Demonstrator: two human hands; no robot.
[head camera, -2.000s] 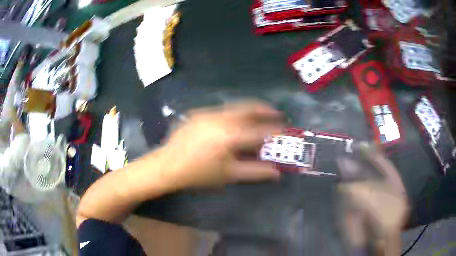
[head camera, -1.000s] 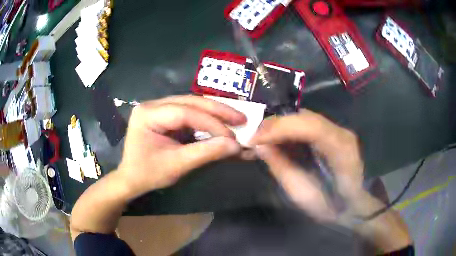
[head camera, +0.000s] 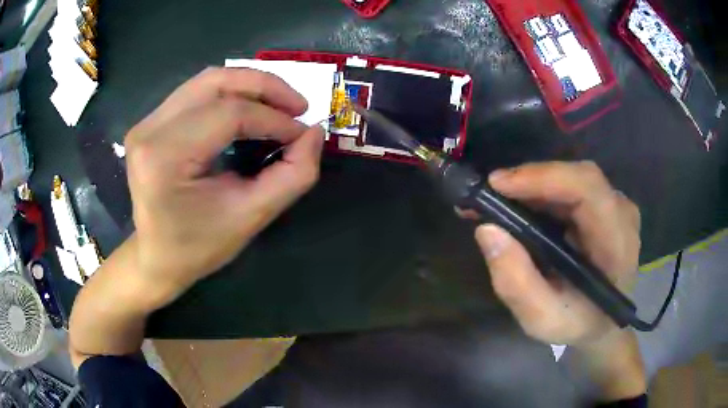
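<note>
The open red phone assembly (head camera: 415, 100) lies on the green mat, dark screen end to the right. A white LCD module (head camera: 311, 78) lies over its left end, partly hidden by my left hand. Its orange-gold flex tail (head camera: 343, 106) rests beside the blue-white board area. My left hand (head camera: 223, 151) pinches a thin silvery solder wire (head camera: 278, 151) between thumb and finger; the wire's end is near the flex tail. My right hand (head camera: 563, 239) holds the black soldering iron (head camera: 543, 239) like a pen, its tip at or just above the flex tail; contact is unclear.
A red rear housing (head camera: 559, 68) and another open phone assembly (head camera: 666, 60) lie at the upper right. A fanned LCD stack (head camera: 73, 60) and loose modules (head camera: 73, 231) lie at left. A white fan (head camera: 17, 315) stands at the left edge. The iron's cord (head camera: 678, 283) hangs right.
The white module, earlier between both hands below the phone, now lies over the phone's left end. My right hand has moved right, with the iron now pointed at the flex tail. The view has shifted.
</note>
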